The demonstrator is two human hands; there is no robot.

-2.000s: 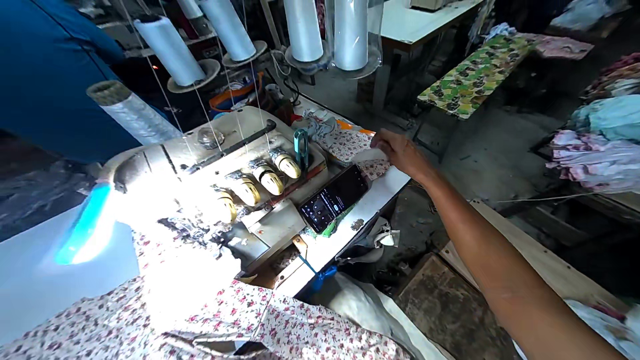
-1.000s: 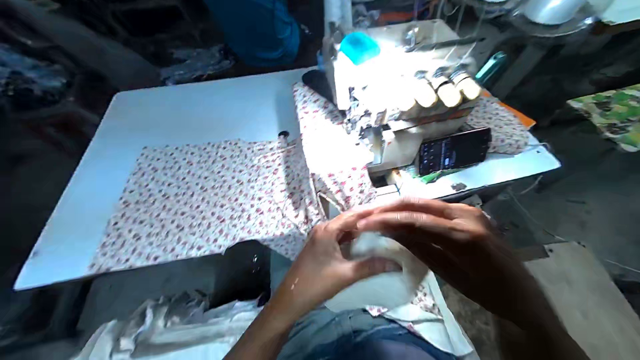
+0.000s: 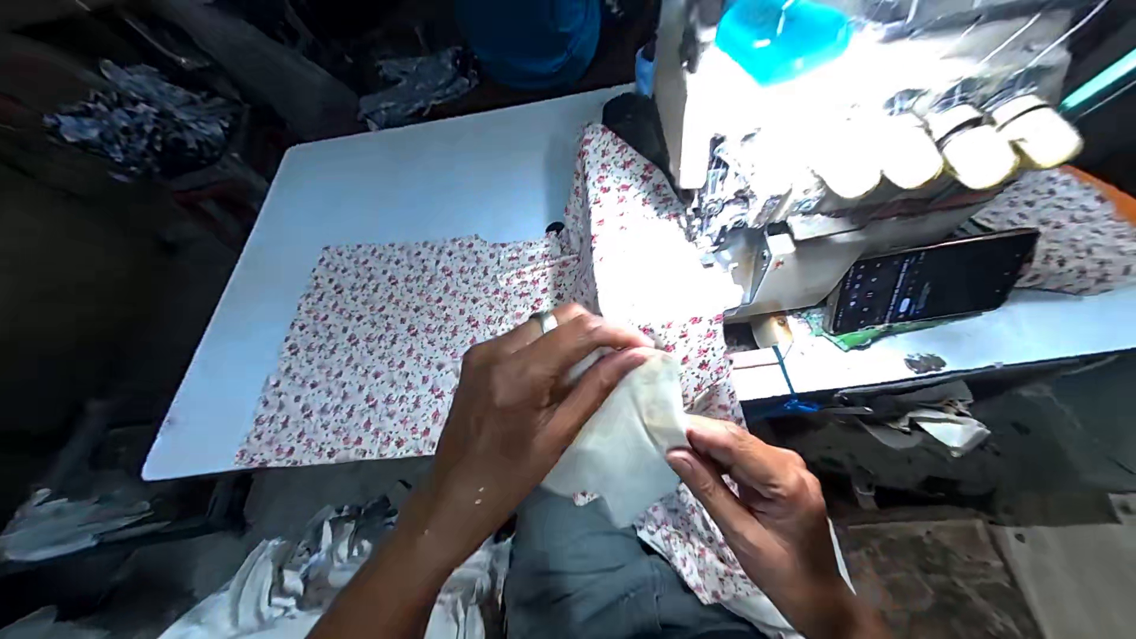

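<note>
A small piece of plain white fabric (image 3: pixel 621 444) is pinched between my two hands, above my lap. My left hand (image 3: pixel 524 399) grips its upper edge with thumb and fingers and wears a ring. My right hand (image 3: pixel 754 497) holds its right edge between thumb and fingertips. Beyond them, white cloth with a small red floral print (image 3: pixel 382 346) lies flat on the white table (image 3: pixel 399 186). Another part of the floral cloth (image 3: pixel 621 204) runs up beside the needle area of the sewing machine (image 3: pixel 799 204), where glare hides detail, and hangs over the table edge.
A smartphone (image 3: pixel 932 280) leans against the machine's front. More floral cloth (image 3: pixel 1056 222) lies behind it. A blue tie (image 3: pixel 790 382) hangs at the table edge. White cloth scraps (image 3: pixel 302 577) are heaped below the table, and dark cloth (image 3: pixel 151 120) is piled at the far left.
Two seconds ago my right hand reached out to cloth right of the machine. Now both hands are together over my lap, holding the white piece. The view has swung left.
</note>
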